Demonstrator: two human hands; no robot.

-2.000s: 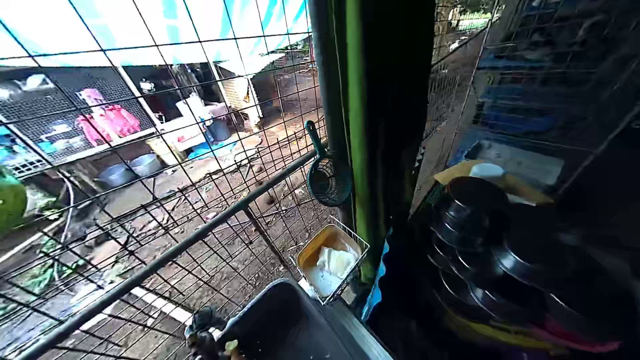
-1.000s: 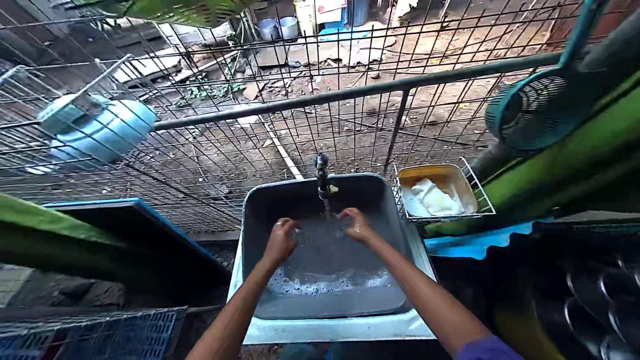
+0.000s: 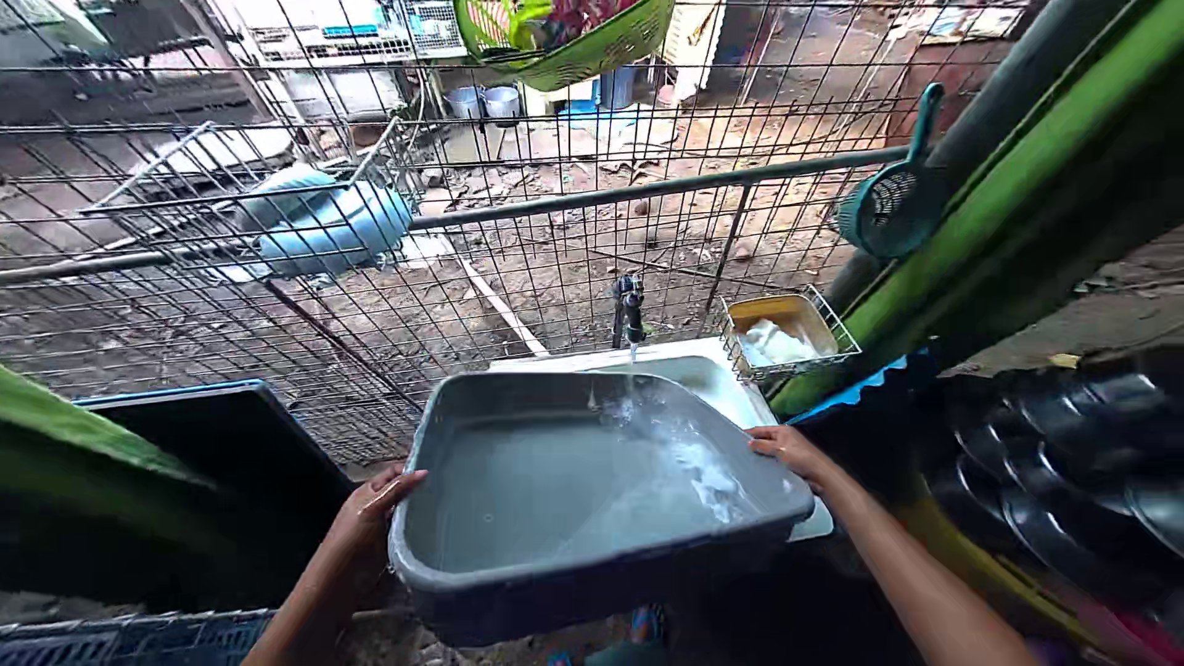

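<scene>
A grey plastic basin (image 3: 592, 564) with cloudy water and some suds is held tilted over the near part of a white sink (image 3: 740, 398). My left hand (image 3: 377, 499) grips its left rim, and my right hand (image 3: 786, 451) grips its right rim. Beyond the basin stands a dark faucet (image 3: 631, 310), with a thin stream of water coming from its spout. Right of the faucet, a wire basket (image 3: 837, 347) holds a yellowish tray (image 3: 795, 319) with white pieces in it.
A wire mesh fence (image 3: 555, 222) stands behind the sink. On it hang a green strainer (image 3: 893, 208), light blue containers (image 3: 338, 227) in a wire rack, and a green basket (image 3: 592, 55). Dark pots (image 3: 1064, 462) are stacked at right, and a dark blue-edged panel (image 3: 231, 453) is at left.
My hands have moved from inside the basin to its two side rims. The basin, earlier sitting in the sink under the faucet, is now lifted, tilted and nearer to me.
</scene>
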